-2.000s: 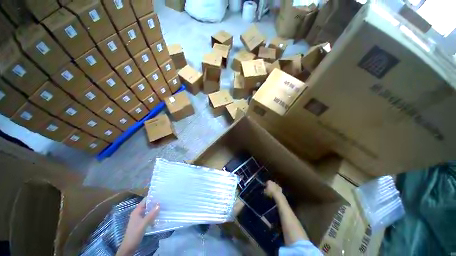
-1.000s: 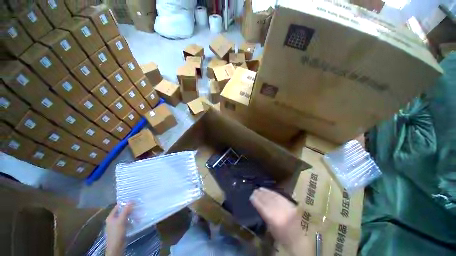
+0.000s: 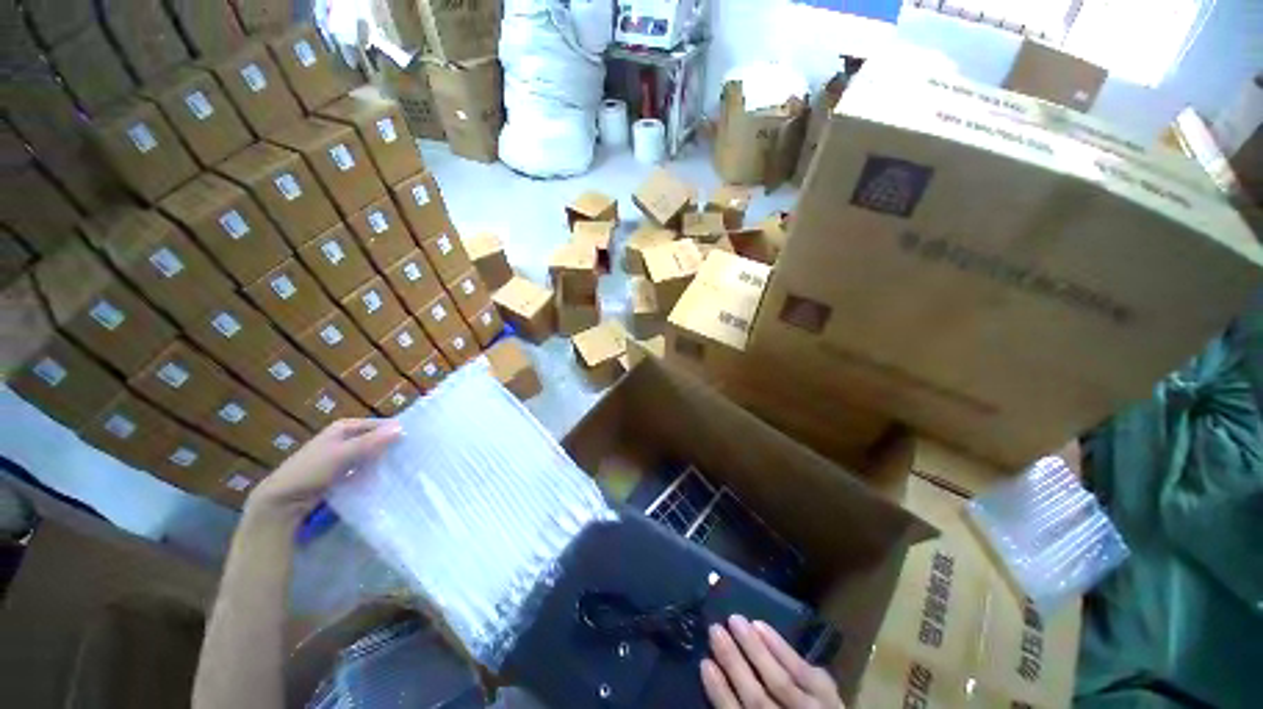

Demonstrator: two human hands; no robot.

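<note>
A clear ribbed air column bag [image 3: 464, 513] is held up at its upper left corner by my left hand [image 3: 326, 464]. A dark solar panel [image 3: 623, 623], black back up with a coiled thin cable on it, lies against the bag's right edge. Its left end meets the bag's edge; I cannot tell how far it is inside. My right hand [image 3: 765, 672] is on the panel's right part, fingers over its back, cut off by the bottom edge. Below, the open supply carton [image 3: 803, 464] holds more panels with white grid lines.
The collecting carton [image 3: 395, 616] with shiny wrapped panels is at lower left. A printed carton [image 3: 921, 623] with a spare air column bag [image 3: 1049, 533] is at right. A large printed carton [image 3: 1011, 277] stands behind. Stacked cartons [image 3: 229, 326] are at left, green-wrapped bales [image 3: 1177, 513] at right.
My right hand has brought a panel up from the supply carton to the bag. My left hand now holds the bag at its upper left corner, and the bag is tilted.
</note>
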